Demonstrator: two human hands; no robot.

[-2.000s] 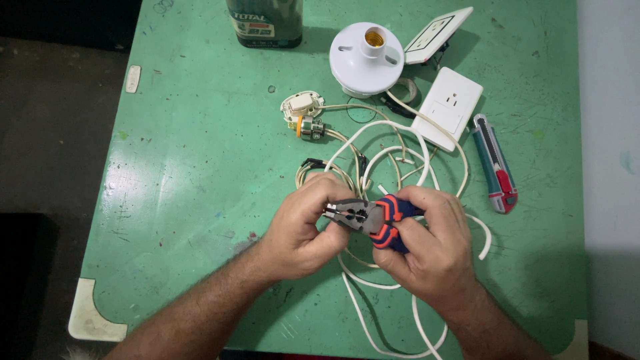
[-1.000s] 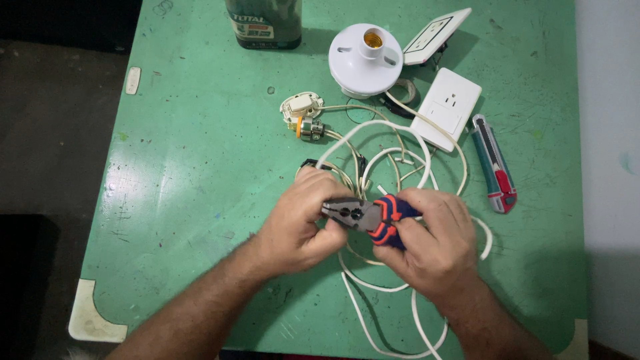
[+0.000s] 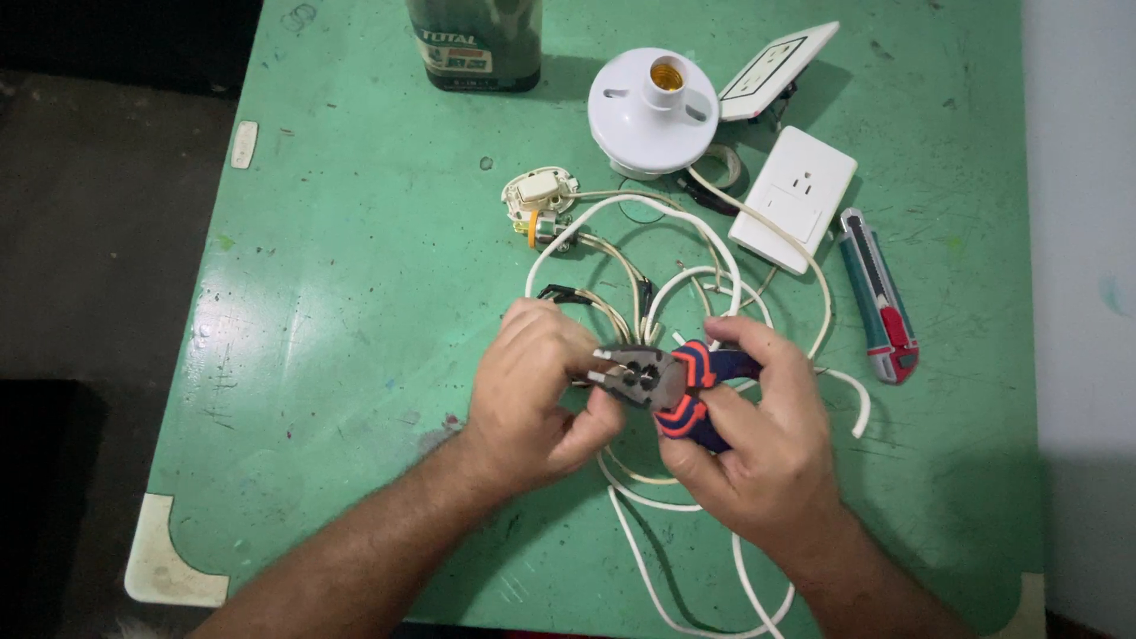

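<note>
My right hand (image 3: pixel 772 435) holds combination pliers (image 3: pixel 657 377) by their blue and orange grips, the jaws slightly apart and pointing left. The fingertips of my left hand (image 3: pixel 541 390) are at the jaw tips, pinched around something small, apparently a wire end, mostly hidden by the fingers. White electrical cable (image 3: pixel 738 275) loops behind and below both hands. Just above them lie thinner beige wires (image 3: pixel 612 253), some with black tape, running to a plug with an orange ring (image 3: pixel 534 229) and a small cream switch (image 3: pixel 540 188).
A white lamp holder (image 3: pixel 652 115), a tilted outlet plate (image 3: pixel 772 71), a roll of tape (image 3: pixel 723 169) and a white wall outlet (image 3: pixel 792 200) sit at the back. A utility knife (image 3: pixel 879 297) lies right, a Total container (image 3: pixel 479 44) stands back left, all on the green table (image 3: pixel 355 293).
The plier jaws have shifted and turned slightly at my left fingertips. Both hands stay in nearly the same place.
</note>
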